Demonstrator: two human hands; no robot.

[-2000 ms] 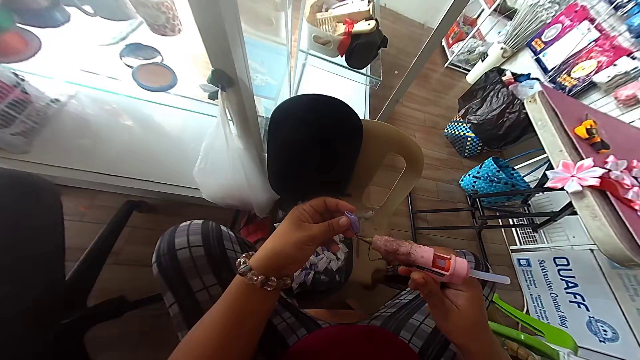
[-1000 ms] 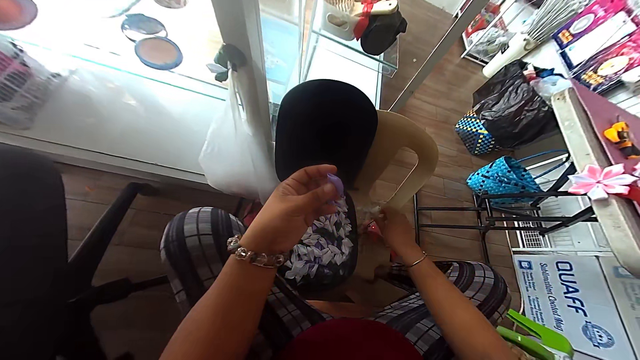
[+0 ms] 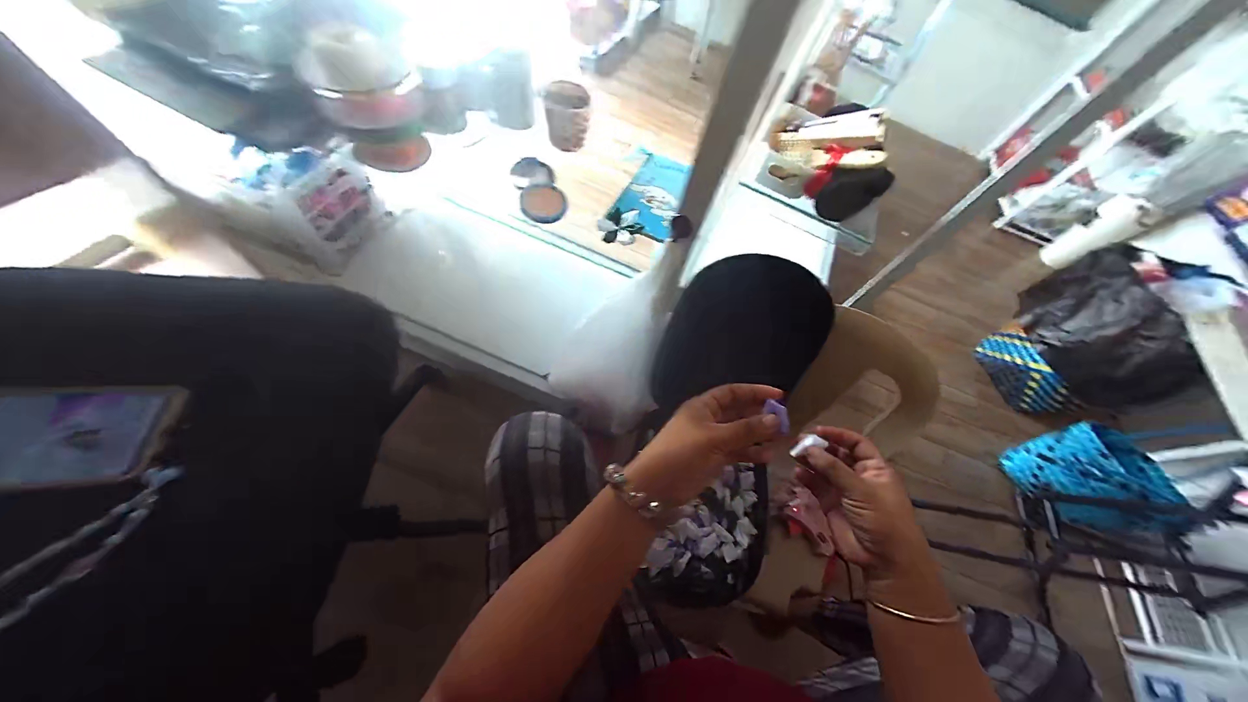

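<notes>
Between the thumb and fingers of my left hand (image 3: pixel 717 434) is a small folded purple piece (image 3: pixel 776 416), perhaps ribbon. My right hand (image 3: pixel 858 497), just right of it and lower, pinches a small white folded piece (image 3: pixel 808 446). The two pieces are close but apart. Below my hands, many white and purple folded pieces (image 3: pixel 717 531) lie on a dark surface between my knees, partly covered by my left forearm. A pink object (image 3: pixel 807 517) shows beside my right palm; whether the hand touches it I cannot tell.
A black chair back (image 3: pixel 746 322) and a beige plastic chair (image 3: pixel 887 366) stand ahead. At the left is a black chair with a phone (image 3: pixel 88 436) on it. A glass display case (image 3: pixel 478 283) stands beyond. Blue woven baskets (image 3: pixel 1092 478) and a black plastic bag (image 3: pixel 1111 331) are at right.
The pink glue gun, in my right hand two seconds ago, is no longer held there. That hand has come up from low by the pile and now pinches a white piece. The view has swung left.
</notes>
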